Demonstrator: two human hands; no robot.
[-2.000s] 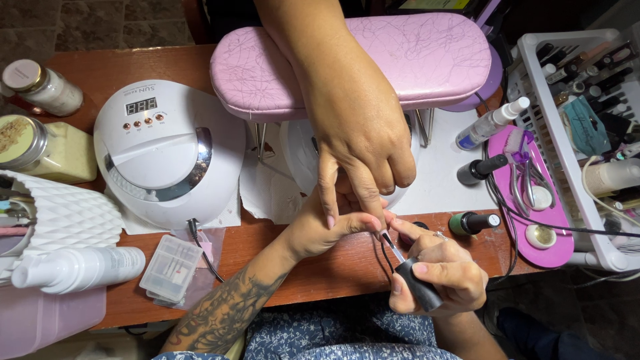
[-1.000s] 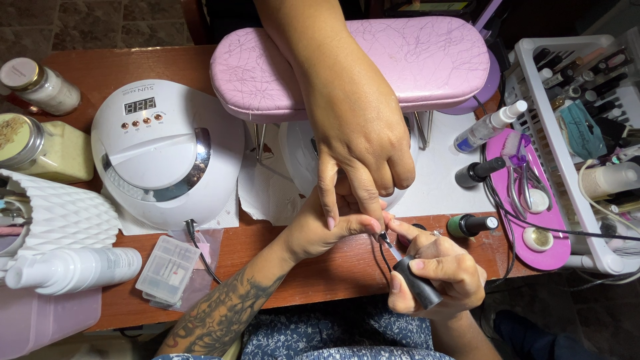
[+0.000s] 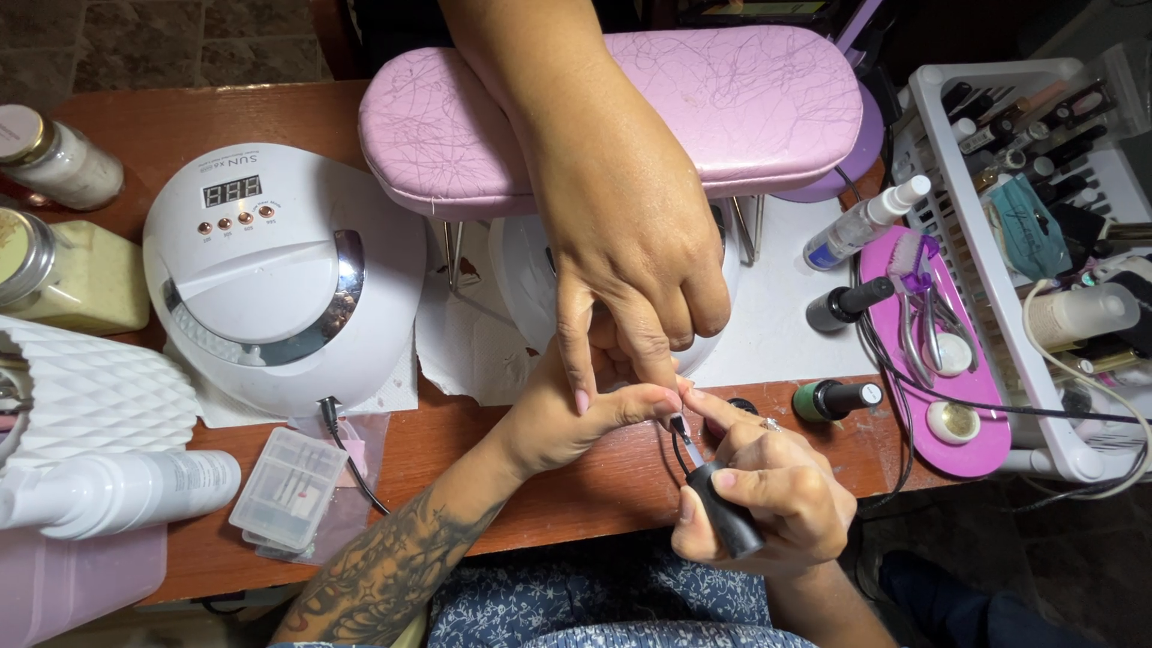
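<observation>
My left hand [image 3: 576,409] holds a finger of another person's hand [image 3: 630,243], which reaches down over the pink padded armrest [image 3: 765,108]. Between my right thumb and fingers is the black cap of a nail polish brush [image 3: 727,511]. The brush tip [image 3: 681,427] is at the nail of the held finger, beside my left thumb tip. A finger of my right hand [image 3: 783,495] reaches up to the other person's fingertips. Right of my hands, a green and black polish bottle [image 3: 837,400] stands upright, with a black polish bottle [image 3: 848,303] behind it.
A white nail lamp [image 3: 270,288] stands at left, near a clear compartment box [image 3: 290,486] and a white pump bottle [image 3: 126,486]. At right are a spray bottle [image 3: 864,223], a pink tray [image 3: 976,441] with nippers, loose cables, and a white basket [image 3: 1008,378] of bottles.
</observation>
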